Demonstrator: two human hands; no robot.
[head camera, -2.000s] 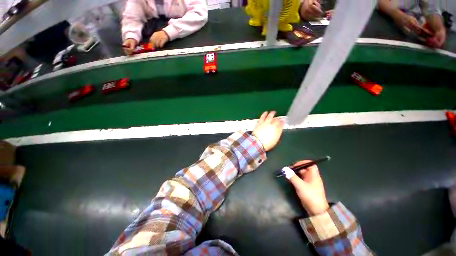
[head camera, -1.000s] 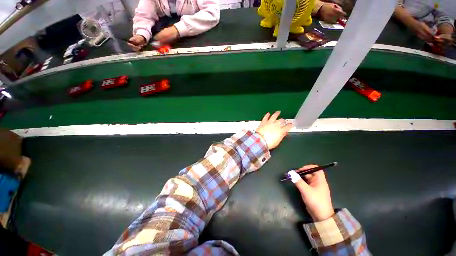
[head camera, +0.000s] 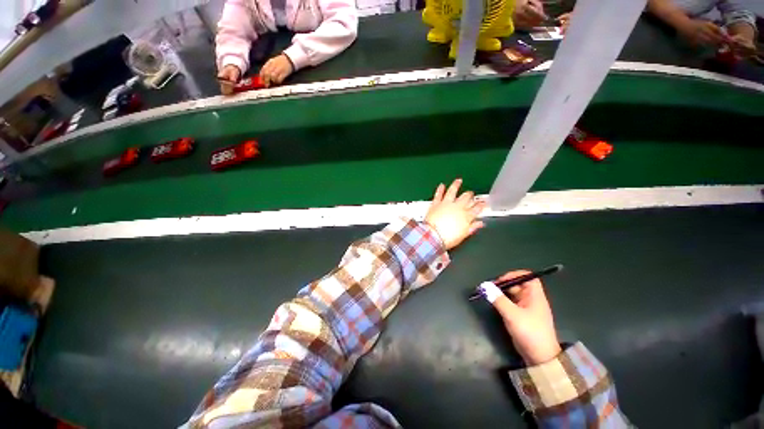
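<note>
My right hand (head camera: 526, 314) is closed around a thin dark pen (head camera: 536, 275) above the dark bench. A small white piece (head camera: 491, 292) sits at the thumb tip beside the pen. My left hand (head camera: 454, 218) rests on the white edge rail (head camera: 335, 215) by the foot of the post, fingers spread and empty. Several red pieces lie on the green belt: one red piece (head camera: 235, 155) with a white panel at the left, two farther left, and another red piece (head camera: 590, 144) right of the post, partly hidden by it.
A slanted white post (head camera: 563, 109) rises from the rail beside my left hand. Across the belt, a person in pink sleeves (head camera: 322, 38) holds a red piece. A yellow object (head camera: 494, 25), a small fan (head camera: 151, 60) and other people's hands also show there. A blue item (head camera: 15, 337) is at the left edge.
The red piece that was at the belt's centre two seconds ago now lies at the left. My left fingers have spread on the rail. My right hand still holds the pen.
</note>
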